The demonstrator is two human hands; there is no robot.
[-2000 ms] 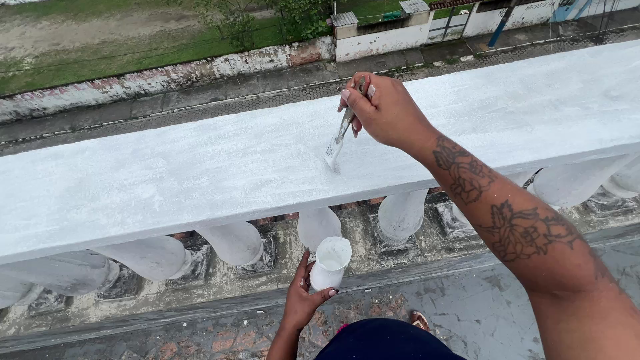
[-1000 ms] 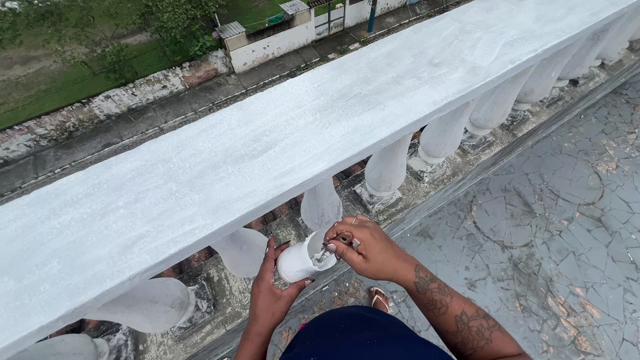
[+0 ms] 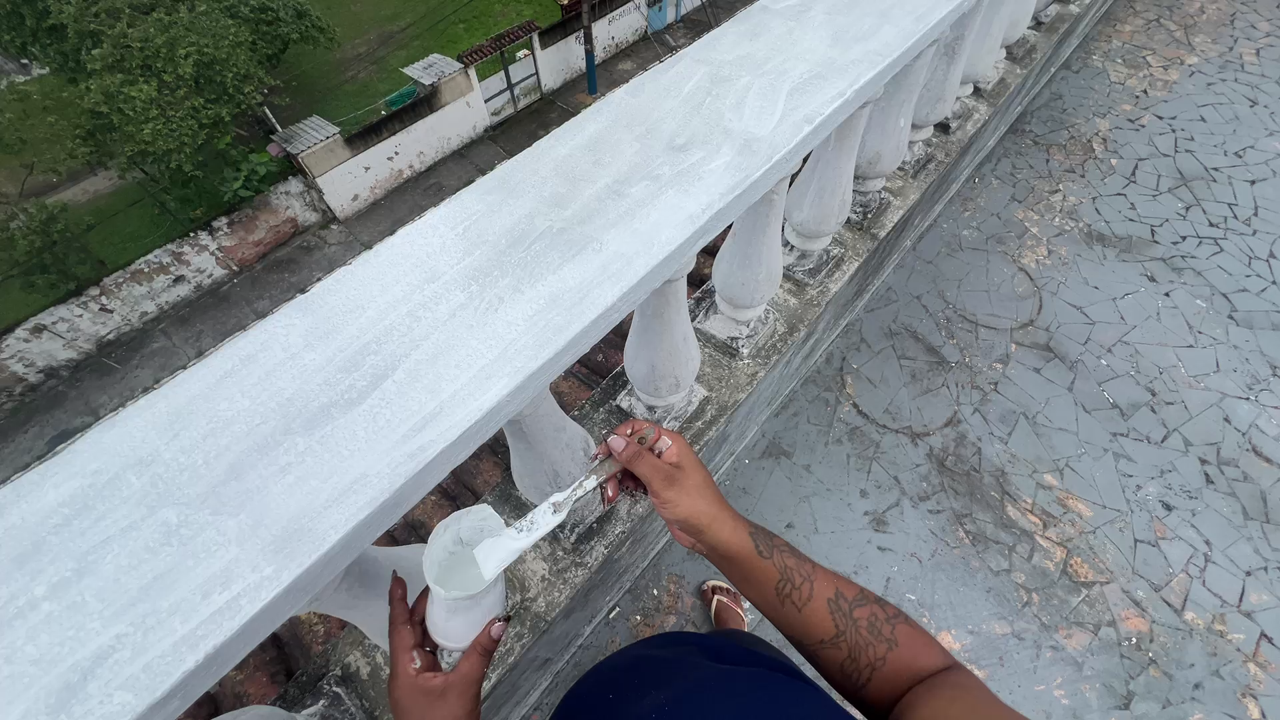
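Note:
My left hand (image 3: 435,655) is wrapped around a white plastic container (image 3: 465,600) of white paint at the lower centre, its mouth facing up. In my right hand (image 3: 655,480) is a paintbrush (image 3: 560,505), gripped by its handle. White paint coats its bristles and lower handle, and the bristle end lies over the container's rim. Beyond both hands the broad white top rail (image 3: 430,300) of a balustrade runs diagonally, its surface streaked with brush marks. Just behind the brush stands a white baluster (image 3: 548,445), partly hidden.
More balusters (image 3: 663,345) stand on a stained ledge under the rail. A grey floor of broken tile (image 3: 1000,420) lies to the right, with a sandalled foot (image 3: 723,603) on it. Past the rail, far below, are a pavement, a white wall (image 3: 405,150) and trees (image 3: 170,80).
My right hand has left the rail with the brush, dipped it in the container, then lifted it to the rim. My left hand still holds the container. The view has turned along the rail.

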